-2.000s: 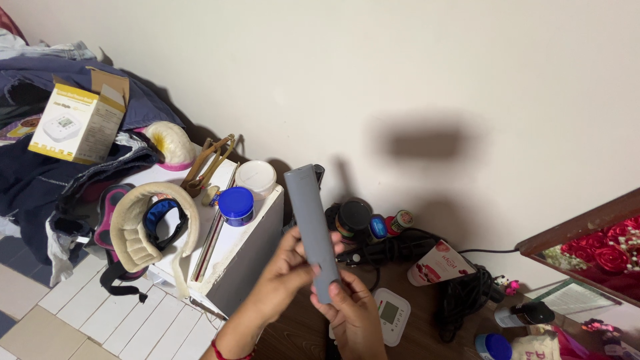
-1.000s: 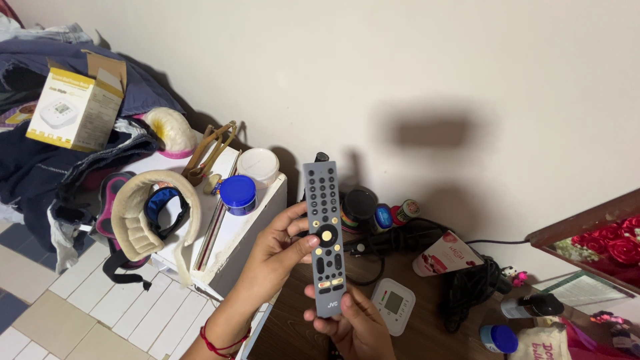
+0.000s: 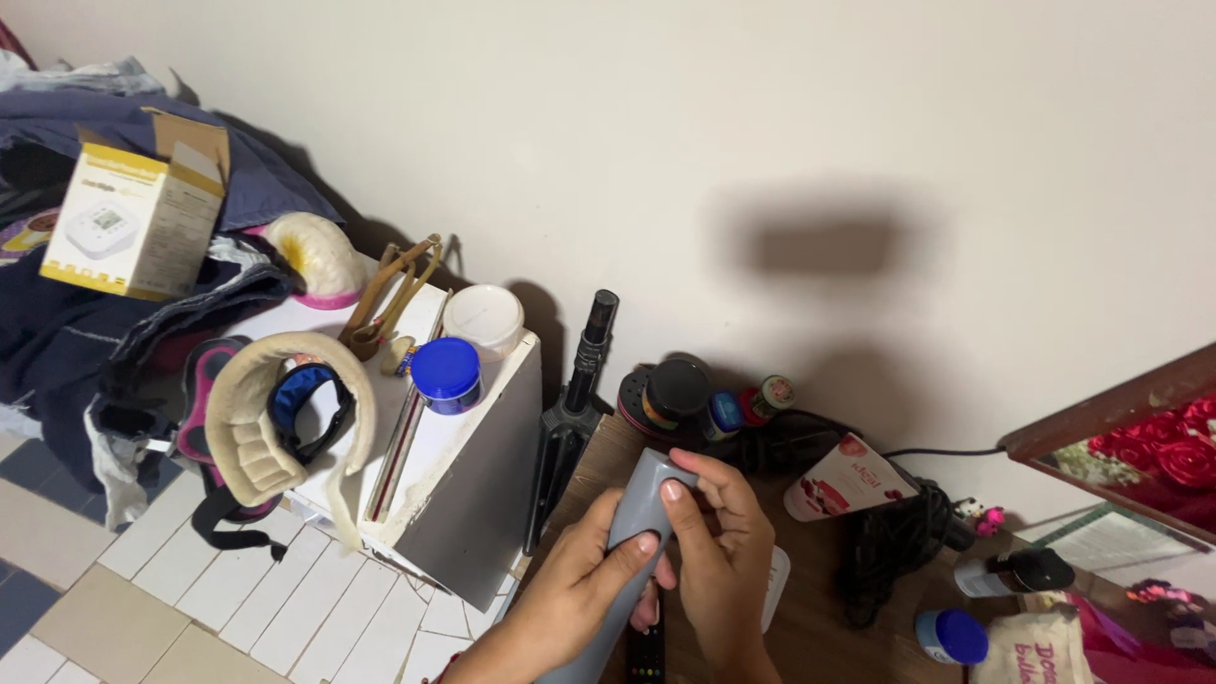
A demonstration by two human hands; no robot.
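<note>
A smooth grey remote control (image 3: 622, 556), its plain side up and its buttons out of sight, lies between my two hands. My left hand (image 3: 584, 579) wraps its lower left side, with the thumb across it. The fingertips of my right hand (image 3: 712, 532) press on its upper end. Beneath the hands, a black remote control (image 3: 647, 646) with small coloured buttons shows in part on the brown wooden table (image 3: 807, 608). A white device (image 3: 776, 584), probably the blood pressure monitor, is mostly hidden behind my right hand.
Left stands a white cabinet (image 3: 465, 465) with a blue-lidded jar (image 3: 446, 375), a white-lidded tub (image 3: 484, 318) and a beige neck collar (image 3: 242, 427). A folded black tripod (image 3: 570, 418) leans beside it. Rightward are a paper cup (image 3: 845, 480), black cables (image 3: 888, 560) and a framed rose display (image 3: 1159, 437).
The grey remote's button side faced the camera one second ago; now its plain side does. Both hands are lower relative to the cabinet, and my right hand has moved to the remote's upper end.
</note>
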